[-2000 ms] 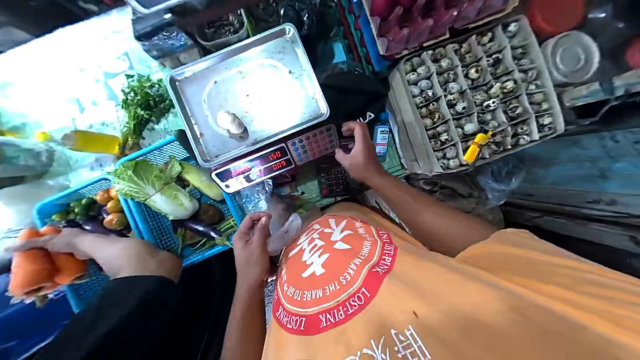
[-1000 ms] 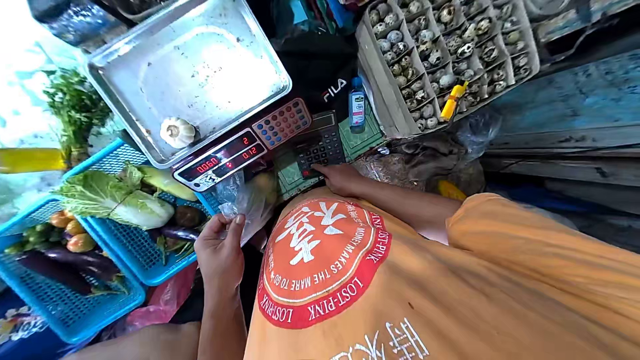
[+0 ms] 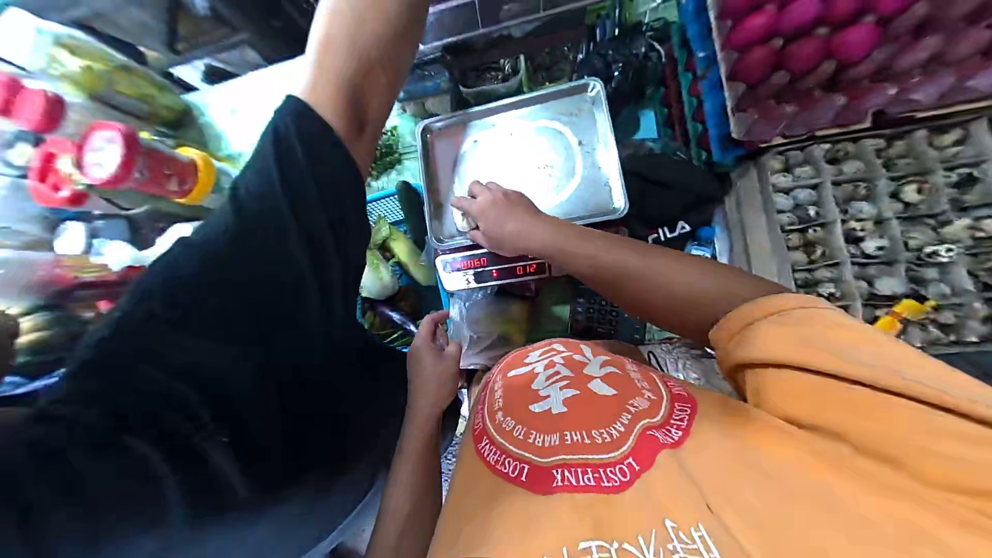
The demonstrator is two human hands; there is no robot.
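Note:
My right hand (image 3: 504,218) reaches over the near left corner of the metal weighing pan (image 3: 593,186), its fingers closed around a garlic bulb (image 3: 463,219). Below the pan, the red digits of the digital scale (image 3: 492,269) are lit. Low and to the left of the scale, my left hand (image 3: 434,358) pinches the edge of a clear plastic bag (image 3: 484,329) with something yellowish inside. A black calculator (image 3: 601,314) lies right of the bag, partly under my right forearm.
Another person in a black sleeve (image 3: 232,256) stands close on the left, one arm stretched forward. A blue basket (image 3: 384,203) of vegetables sits beside the scale. On the right are a tray of quail eggs (image 3: 748,225) and a carton of pink eggs (image 3: 806,46). A black cloth (image 3: 666,186) lies between.
My right hand has moved from the calculator to the garlic bulb on the pan and taken hold of it. The other person's black sleeve and arm have come in at the left.

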